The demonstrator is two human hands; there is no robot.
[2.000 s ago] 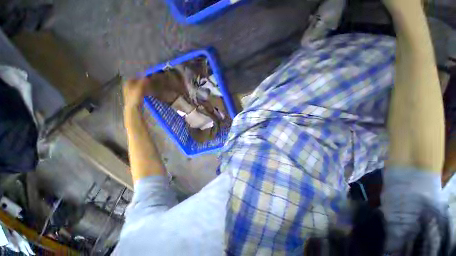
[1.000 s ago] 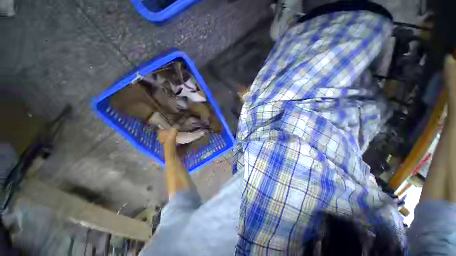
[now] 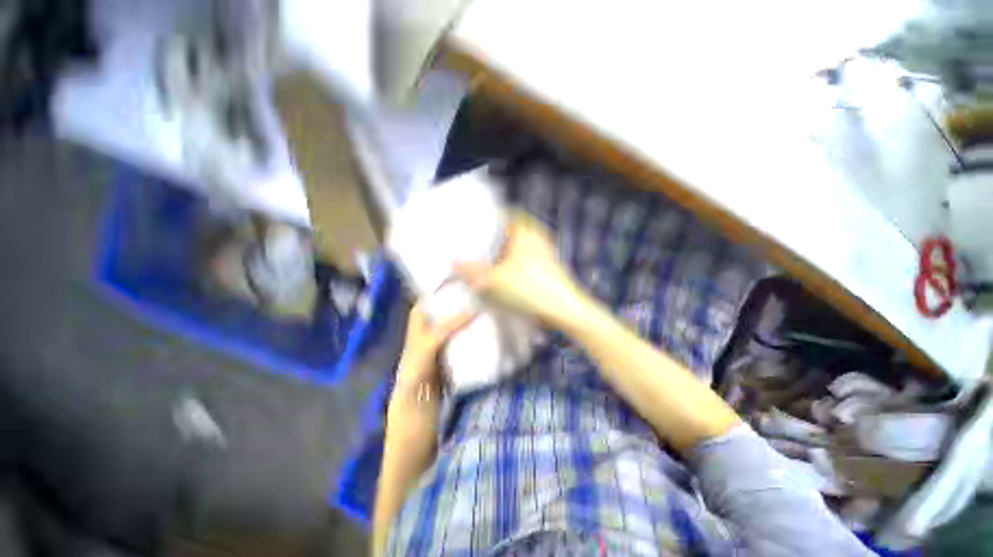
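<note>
A white-faced bundle of cut pieces (image 3: 449, 231) is held above the plaid-covered lap, blurred by motion. My right hand (image 3: 520, 267) grips it from the right side, near its middle. My left hand (image 3: 441, 318) holds it from below and the left. The lower end of the bundle shows below my hands. The fingers are blurred, and how many pieces are in the bundle cannot be told.
The white table (image 3: 697, 120) with its brown edge runs diagonally at upper right. Red-handled scissors (image 3: 934, 277) lie on it. A blue basket (image 3: 245, 346) with pieces stands at left, with another blue edge below. Piled scraps (image 3: 860, 424) lie under the table at right.
The view has swung from the floor basket to the lap and table. My left hand has left the basket, and both hands now hold the white bundle.
</note>
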